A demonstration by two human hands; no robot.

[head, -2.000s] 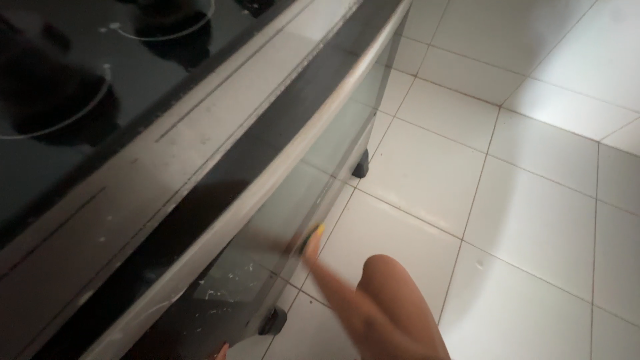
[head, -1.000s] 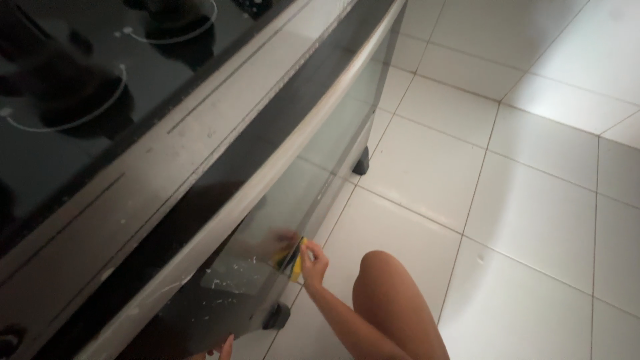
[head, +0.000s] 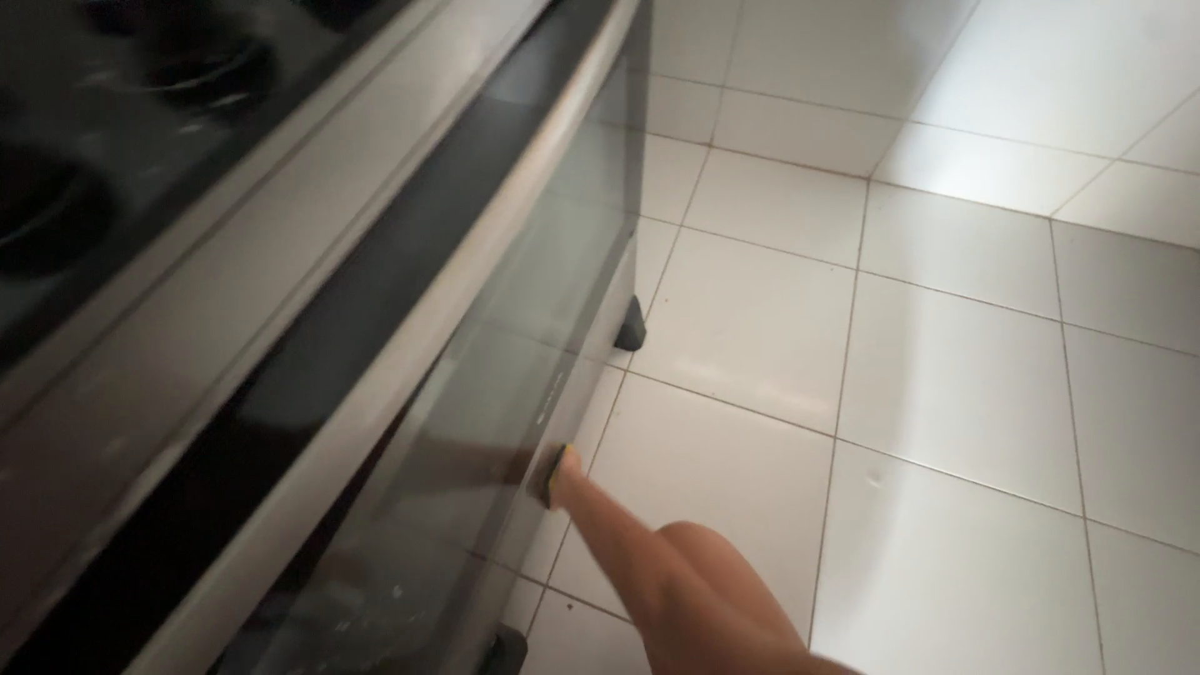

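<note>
My right hand [head: 568, 480] holds a yellow and dark sponge [head: 558, 469] pressed on the lower front of a stove, below the glass of the oven door [head: 525, 281]. The hand is blurred, and its fingers are mostly hidden by its own back. Whitish specks or drops mark the glass low in the view. Above the glass runs the long oven door handle [head: 450, 291]. My left hand does not show in the frame of now.
Dark burners [head: 206, 66] sit on the black cooktop at the upper left. Two black stove feet [head: 632, 325] stand on the white tiled floor [head: 731, 450]. My bent knee [head: 698, 548] is beside my right forearm. A tiled wall rises at the back.
One second ago my right hand held the sponge against the oven glass; now it is on the panel below. The fingertips of my left hand, seen earlier at the bottom edge, have left the view.
</note>
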